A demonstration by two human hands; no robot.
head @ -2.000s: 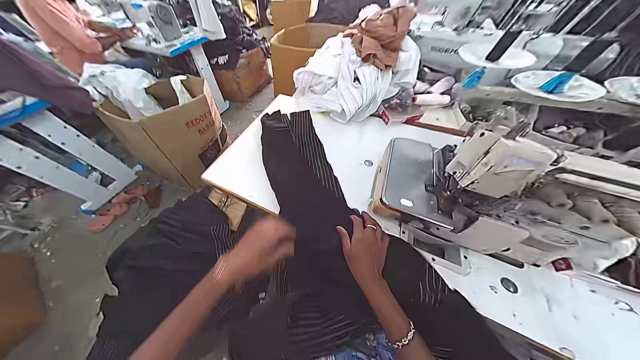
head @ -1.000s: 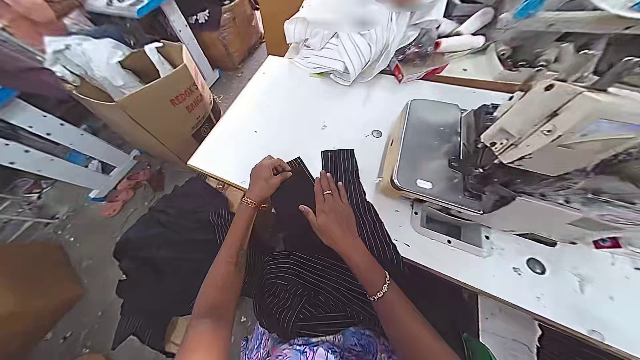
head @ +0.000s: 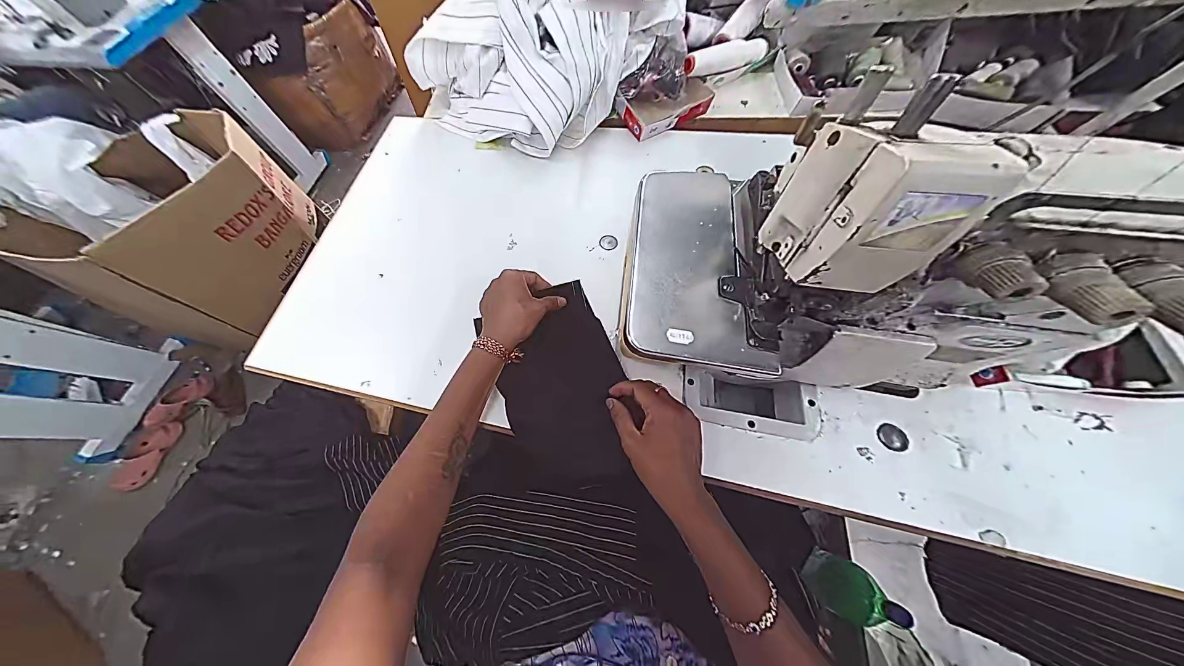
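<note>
A black pinstriped garment [head: 564,398] runs from my lap up over the front edge of the white sewing table. My left hand [head: 516,310] pinches the top left corner of its narrow end, thumb over the cloth. At the right edge of the same panel, lower down, my right hand [head: 655,435] has the cloth between thumb and fingers. An industrial overlock sewing machine [head: 860,203] stands to the right, its metal cloth plate [head: 689,268] just beyond my right hand. No cloth lies under its presser foot area that I can make out.
White striped fabric [head: 527,65] is heaped at the table's back edge beside a small red and white box [head: 666,109]. An open cardboard box [head: 194,236] stands on the left. More dark cloth [head: 268,536] hangs at lower left; a green bottle [head: 842,587] is below the table.
One second ago two striped ends lay apart on the table; now a plain dark face shows between my hands. My right hand has moved from the cloth's top down to its right edge.
</note>
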